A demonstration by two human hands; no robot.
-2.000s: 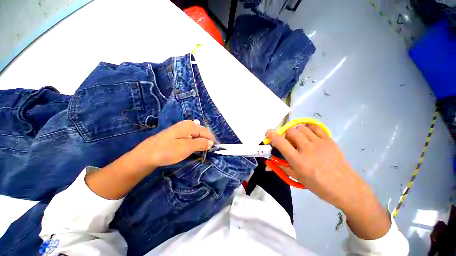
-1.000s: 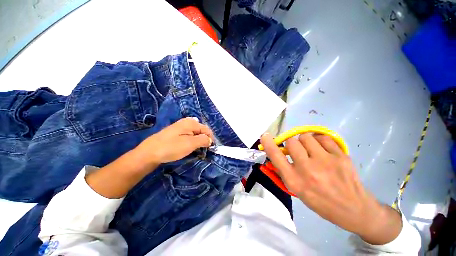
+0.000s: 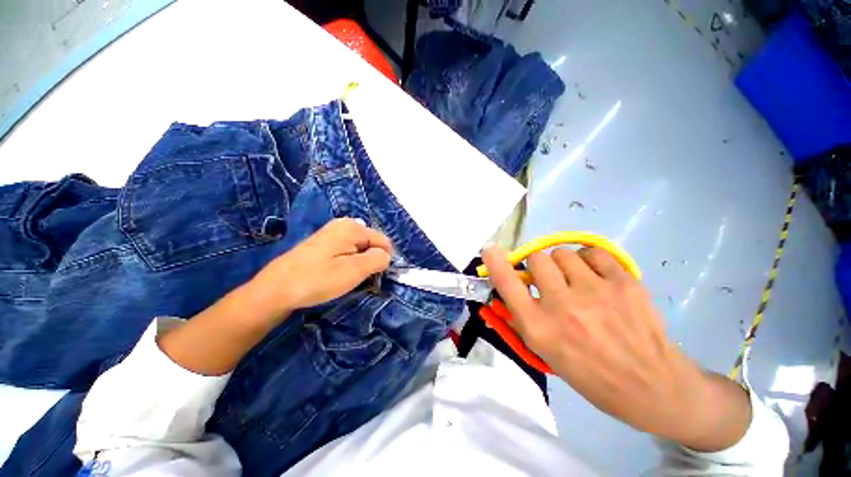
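Dark blue jeans (image 3: pixel 201 210) lie right side out across the white tabletop, a back pocket showing. Their waistband (image 3: pixel 341 177) curves toward me on the right. My left hand (image 3: pixel 327 265) pinches the denim at the waistband, fingers and thumb together. My right hand (image 3: pixel 583 321) holds the large scissors (image 3: pixel 434 282) by the yellow and orange-red loops. The silver blades point left, with their tips at the waistband beside my left fingertips. Whether a thread lies between the tips cannot be told.
The white tabletop (image 3: pixel 233 56) ends in a corner right of the waistband. A red stool (image 3: pixel 359 47) and folded dark jeans (image 3: pixel 485 98) are beyond its edge. A blue bin (image 3: pixel 798 88) stands at upper right. Loose threads lie on the grey floor.
The scissors' blades look closer together than two seconds ago, and their tips stay at the waistband. My left hand keeps its pinch. The whole view has shifted slightly.
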